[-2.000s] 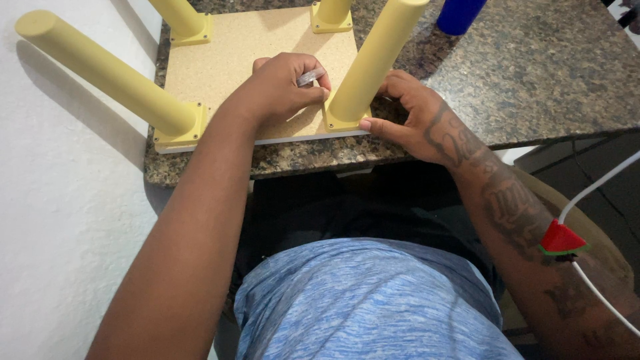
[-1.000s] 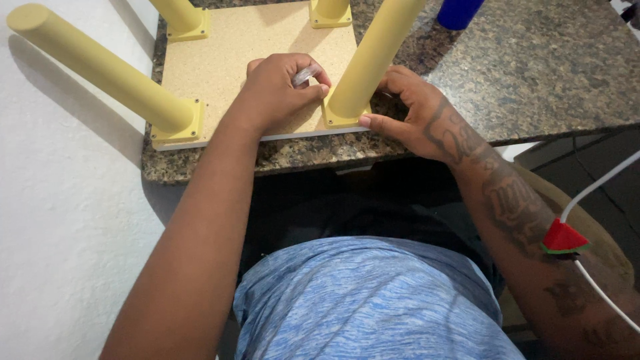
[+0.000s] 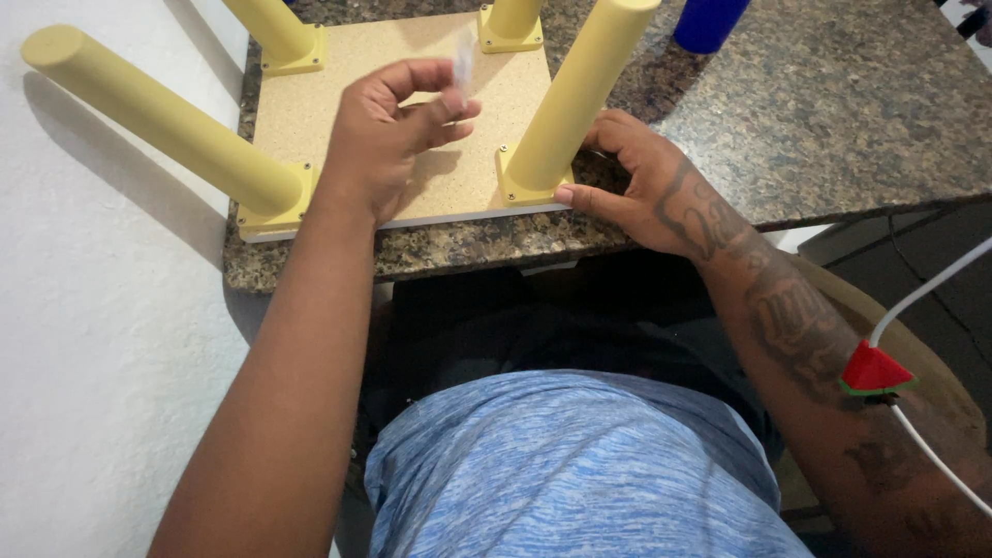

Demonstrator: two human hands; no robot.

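My left hand is raised over a fibreboard panel, with a small clear, blurred object between thumb and fingers; what it is, I cannot tell. Several yellow round legs stand up from the panel, each on a square base with screws. My right hand rests at the near right leg; its thumb touches the corner of the base and its fingers are behind the leg, partly hidden. Another leg leans outward at the near left corner.
The panel lies near the front edge of a speckled granite countertop. A blue cup stands on it at the back right. A white wall borders the left side. A white cord with a red piece crosses my right forearm.
My left hand has lifted away from the base of the near right leg, moving up and left with the clear object. My right hand has stayed at that leg.
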